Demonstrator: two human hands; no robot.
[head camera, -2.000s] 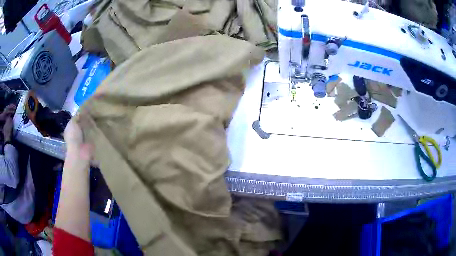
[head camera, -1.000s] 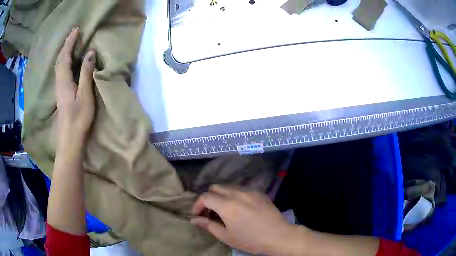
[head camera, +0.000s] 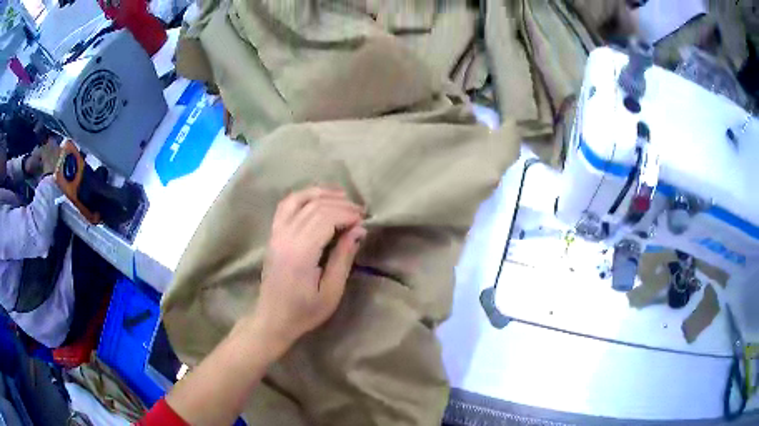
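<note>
The khaki garment (head camera: 399, 175) lies over the table left of the machine and hangs over the front edge. My left hand (head camera: 308, 258) is on the garment, thumb and fingers closed on a pinch of its cloth. A short dark line shows in the cloth just right of my thumb. My right hand is not in view. The white sewing machine (head camera: 666, 175) stands at the right, its needle area apart from the garment.
Khaki cut panels (head camera: 333, 75) are piled behind. Khaki scraps (head camera: 701, 314) and scissors (head camera: 736, 374) lie at right. A grey motor box (head camera: 104, 100) and blue label (head camera: 190, 137) are at left. A seated person's sleeve (head camera: 37, 220) shows far left, with a blue bin (head camera: 125, 333) below.
The view has swung up and left, bringing the machine and pile back in. My left hand has gone from lying spread on the cloth to pinching it. My right hand has left the picture.
</note>
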